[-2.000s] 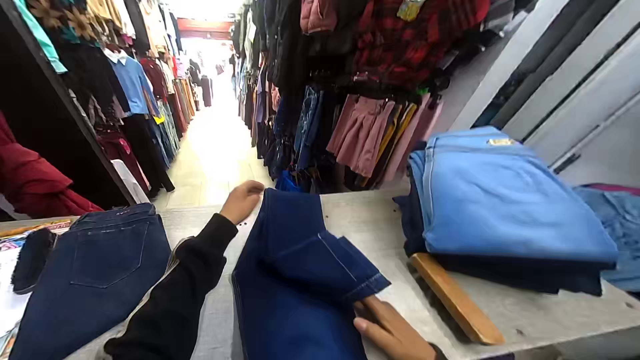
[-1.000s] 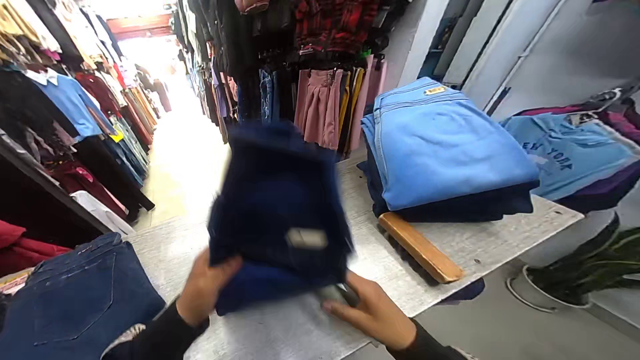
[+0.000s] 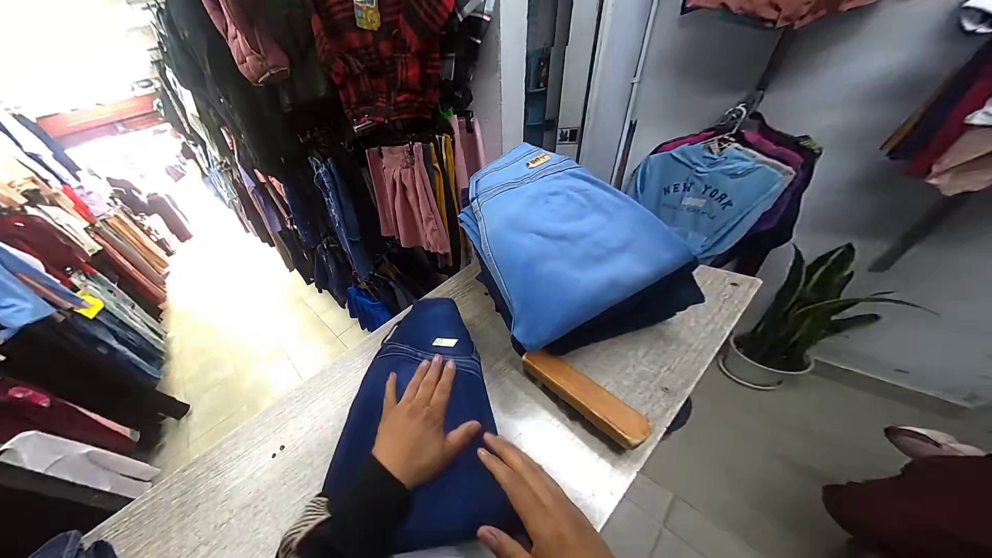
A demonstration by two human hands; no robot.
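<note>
A folded pair of dark blue jeans [image 3: 426,387] lies on the wood-grain table [image 3: 310,434], its waistband with a small pale patch toward the far edge. Flat on the jeans rests my left hand [image 3: 422,426], fingers spread below the waistband. My right hand [image 3: 535,504] is at the right side of the jeans near the bottom of the view, fingers apart, holding nothing. To the right, a stack of folded jeans has a light blue pair [image 3: 573,240] on top and dark ones under it. A wooden-backed brush [image 3: 589,399] lies in front of the stack.
Part of another dark denim garment [image 3: 74,546] shows at the bottom left. The table's right edge [image 3: 690,372] drops to a tiled floor with a potted plant [image 3: 783,333]. Hanging clothes stand beyond the table, including a light blue hooded top [image 3: 709,194] and pink garments [image 3: 407,198].
The dark jeans, lifted in both hands a second ago, now lie folded on the table with the waistband away from me. My left hand has come onto them. The view has swung right.
</note>
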